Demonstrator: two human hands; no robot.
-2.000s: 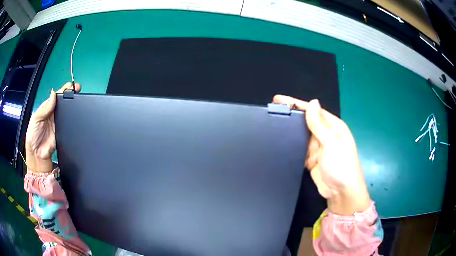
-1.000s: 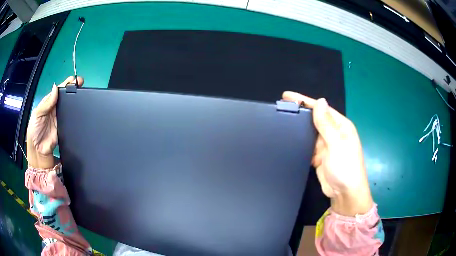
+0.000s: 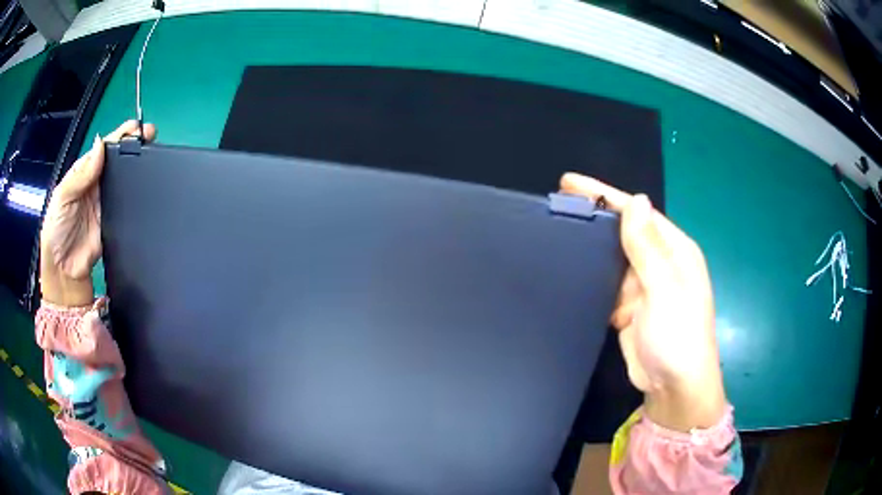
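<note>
A laptop lid (image 3: 358, 319) is held up with its plain matte grey outer face towards me. Its two hinges, a left one (image 3: 130, 146) and a right one (image 3: 573, 205), sit on the far long edge. A thin pale display cable (image 3: 141, 77) runs from near the left hinge to a small dark end. My left hand (image 3: 75, 218) holds the left edge near the far corner. My right hand (image 3: 667, 300) grips the far right corner, with the thumb and a finger near the hinge. The lid hides its screen side and some fingers.
A black work mat (image 3: 445, 121) lies on the green bench (image 3: 764, 242) behind and below the lid. A glossy black display assembly (image 3: 53, 145) is at far left. Tangled white strips (image 3: 836, 269) lie at right. A white rail (image 3: 571, 43) and a dark track run along the back.
The lid has grown slightly in view and tilted, its left end moving up and away and its right end moving right. Both hands moved with it, and the cable end is nearer the rail.
</note>
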